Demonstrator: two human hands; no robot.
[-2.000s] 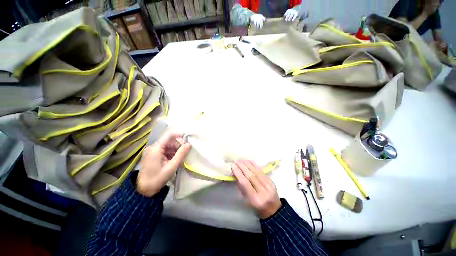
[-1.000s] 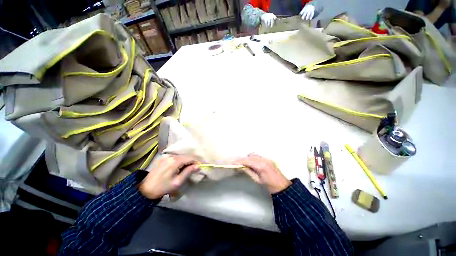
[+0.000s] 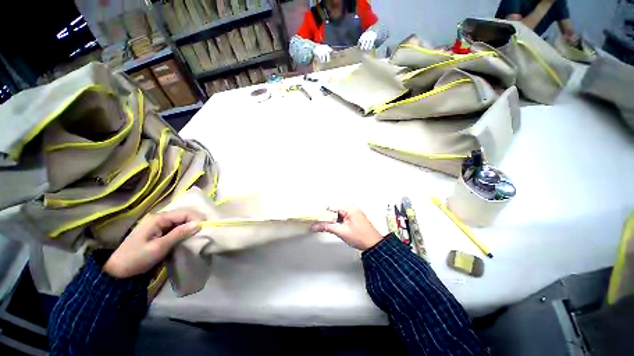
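Note:
A beige tote bag [image 3: 243, 238] with a thin yellow edge is stretched between my hands above the near edge of the white table. My left hand [image 3: 154, 240] pinches the left end of the yellow edge, and loose fabric hangs below it. My right hand [image 3: 349, 227] pinches the right end of the same edge between thumb and fingers. Both hands are bare. The lower part of the bag is folded, and its inside is hidden.
Piled bags [image 3: 104, 160] stand at the left, more bags [image 3: 445, 90] at the back right. Right of my right hand lie slim tools [image 3: 410, 226], a yellow pencil [image 3: 461, 227], a block [image 3: 465, 263] and a pot [image 3: 480, 198]. A person with white gloves [image 3: 322, 53] is across the table.
My hands have moved apart, stretching the yellow edge wider. My left hand has gone left, nearer the left pile. The view has also shifted.

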